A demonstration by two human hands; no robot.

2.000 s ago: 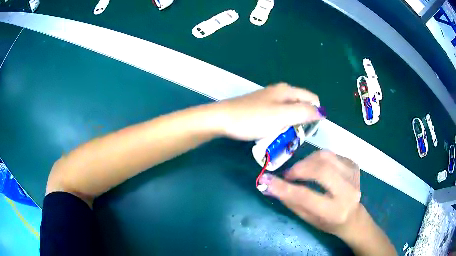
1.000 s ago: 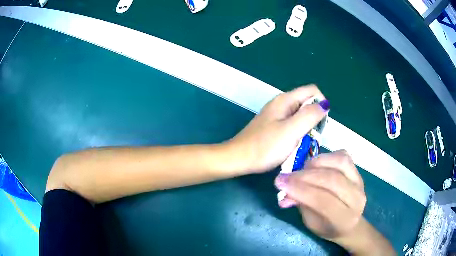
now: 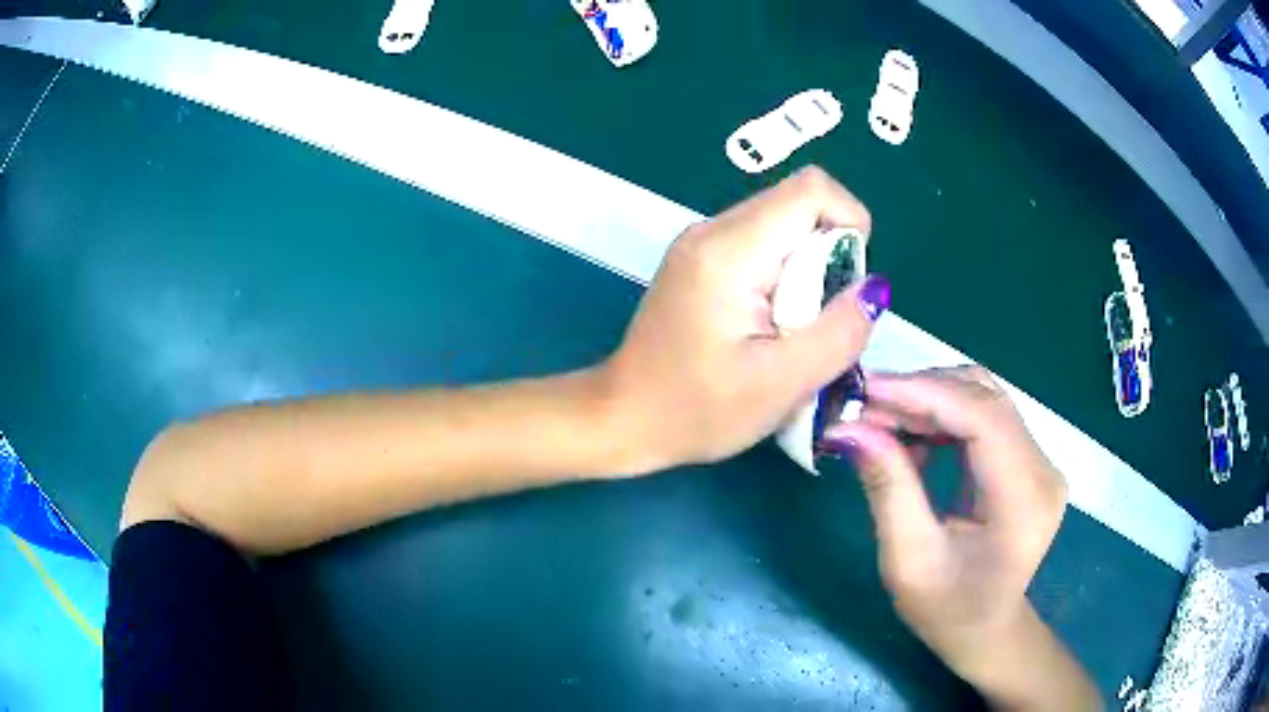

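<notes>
A white part-assembled unit (image 3: 800, 288) is held above the worktop beside the pale rail. My left hand (image 3: 738, 327) is wrapped around it, with the thumb across its open face. A green circuit board (image 3: 842, 264) shows at its upper end. The lower end of the shell shows below my thumb, with dark parts inside. My right hand (image 3: 960, 487) is at this lower end, its thumb and index finger closed on a tiny white connector (image 3: 852, 410) at the opening. The blue battery and red wire are mostly hidden by my fingers.
The pale table edge rail (image 3: 418, 160) runs between the green worktop (image 3: 278, 306) and the dark green conveyor belt (image 3: 974, 209). White cover plates (image 3: 784, 130) and open units (image 3: 1130, 355) lie on the belt. Crinkled clear plastic (image 3: 1204, 647) is at the lower right.
My left hand has turned the unit more upright, and its green board end now shows. My right fingertips have moved up from the lower end with the connector. The belt pieces have shifted right.
</notes>
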